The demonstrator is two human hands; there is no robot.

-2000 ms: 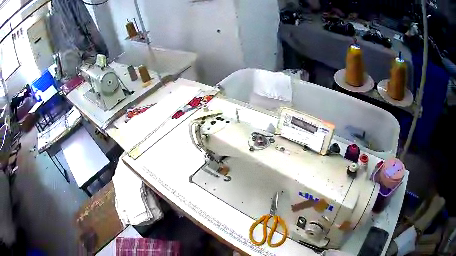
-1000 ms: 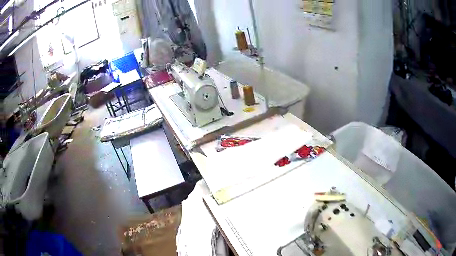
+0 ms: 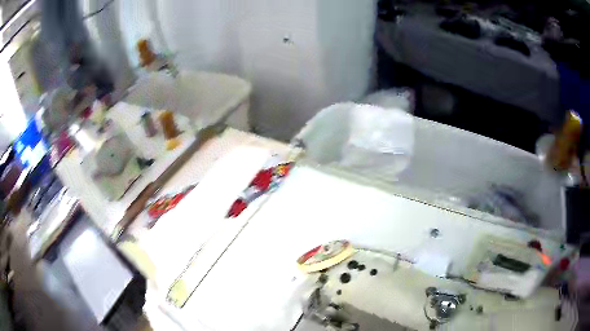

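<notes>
No hand is in view. Nearest in front is a cream-white sewing machine on a white table, cut off by the bottom edge. A round yellow-rimmed item with red on it lies at the left end of the machine head. A pale panel stands at the right of the machine, blurred. A white sheet-like piece lies across the table's left part, with red patterned pieces on and beside it. The whole view is blurred.
A large whitish tub stands behind the table with a white cloth over its far wall. A second machine is at the left, with an orange-brown thread cone. A white bench is at lower left.
The view swung left, then back right, so the machine is again lower centre and right, and the near bench has moved to the left edge. No hand has appeared.
</notes>
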